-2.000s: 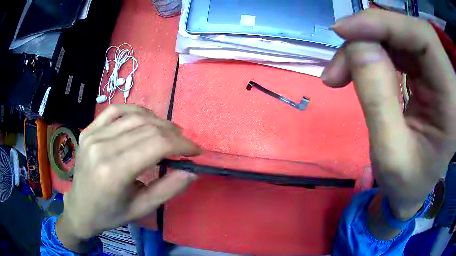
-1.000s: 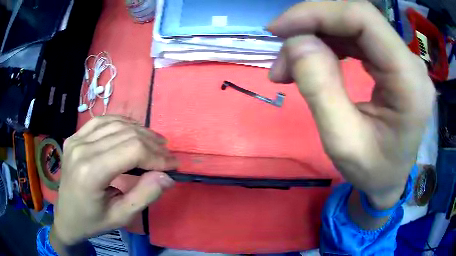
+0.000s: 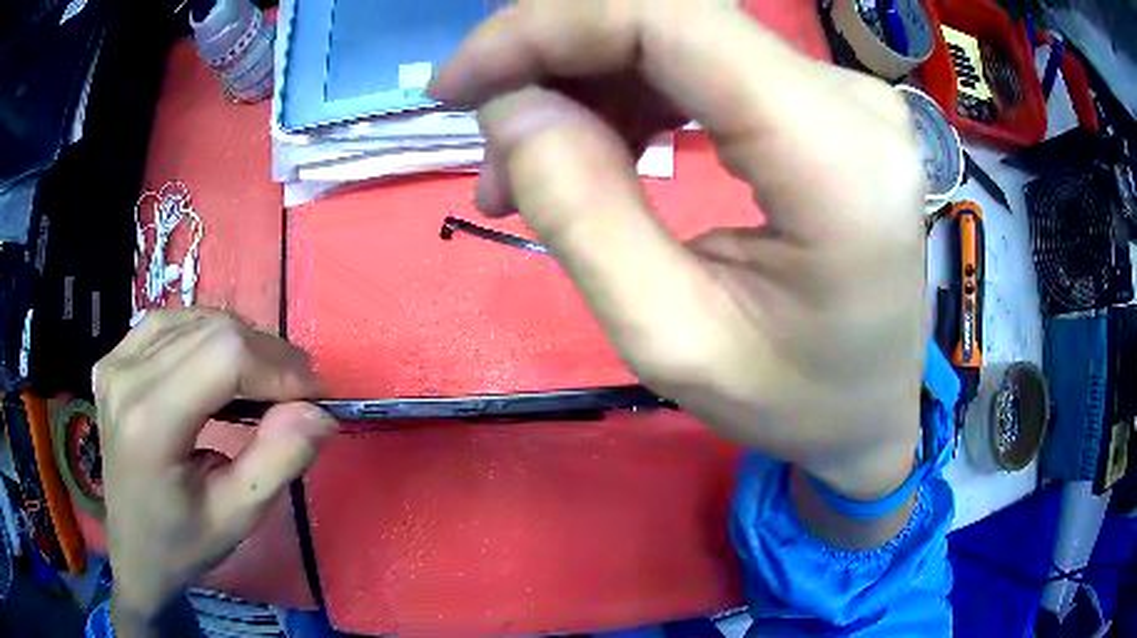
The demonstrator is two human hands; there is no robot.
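My left hand (image 3: 200, 442) pinches the left end of the tablet assembly (image 3: 486, 406), which is held on edge and shows as a thin dark line over the mat. My right hand (image 3: 736, 224) is raised close to the camera, with thumb and forefinger tips near each other; whether something small is between them cannot be told. It hides the tablet's right end. The flex cable (image 3: 486, 233) lies on the mat above the tablet, its right end hidden by my right hand.
The red mat (image 3: 499, 536) lies under the work. The back cover (image 3: 374, 62) rests on white papers (image 3: 362, 162) at the back. White earphones (image 3: 162, 249) and a bottle (image 3: 235, 47) are left. An orange-black tool (image 3: 966, 287), round rolls (image 3: 1012, 415) and a red tray (image 3: 997, 75) are right.
The view has shifted right, so mat, cable and cover appear further left. The tablet has tilted so that its face is no longer seen. My right hand appears further left and now overlaps the cable.
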